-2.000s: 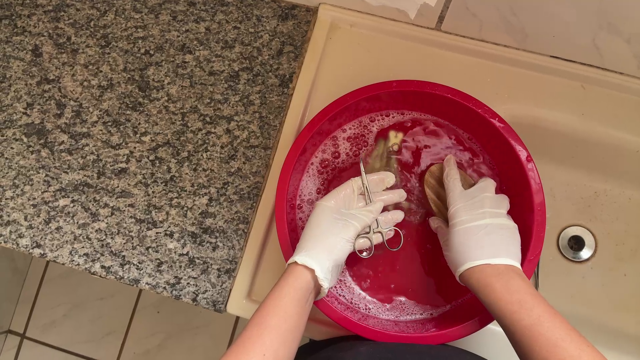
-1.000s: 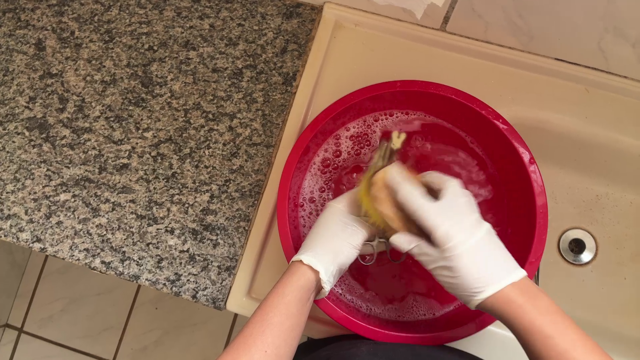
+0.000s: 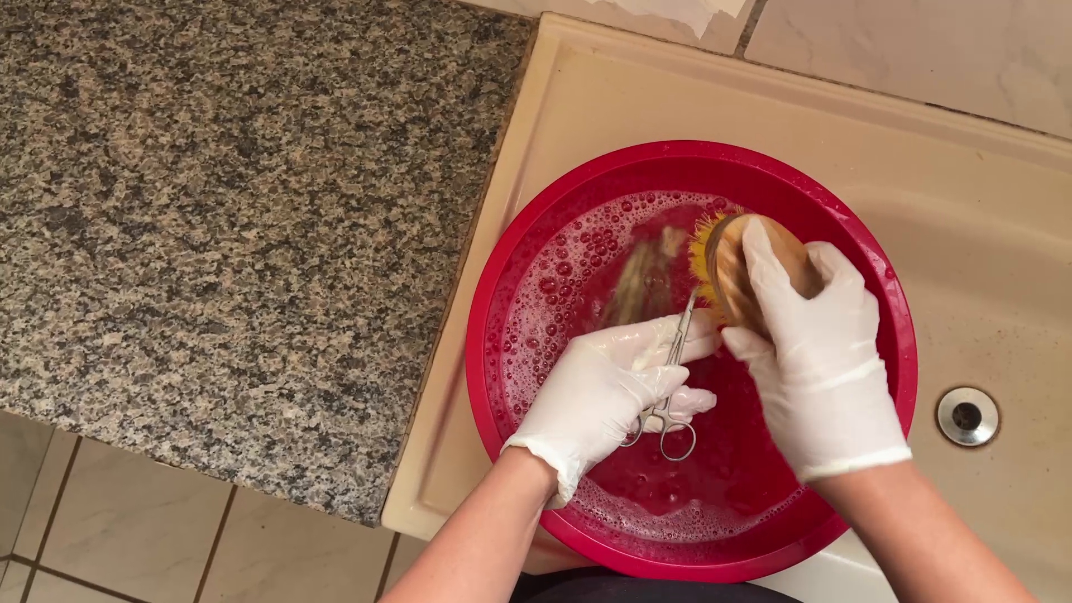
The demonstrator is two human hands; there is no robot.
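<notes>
White gloves cover both hands, which are over a red plastic basin (image 3: 903,368) of soapy water. My left hand (image 3: 620,381) holds a metal ring-handled clamp or pair of scissors (image 3: 677,347), its rings toward me and its tip pointing away. A wooden scrub brush (image 3: 745,272) with yellow bristles is in my right hand (image 3: 808,352), tilted so that the bristles face left, close to the instrument's tip. Beyond my left hand, several blurred metal instruments (image 3: 632,280) lie under the water; their exact kind cannot be told.
The basin stands in a beige sink (image 3: 963,251) with a metal drain (image 3: 967,416) to its right. A speckled granite countertop (image 3: 251,234) adjoins on the left. Wall tiles (image 3: 913,50) run along the back, and floor tiles (image 3: 134,519) show at the lower left.
Two seconds ago the brush was low at the right, apart from the instrument. One second ago it was over my left hand; now it is up and to the right, bristles showing.
</notes>
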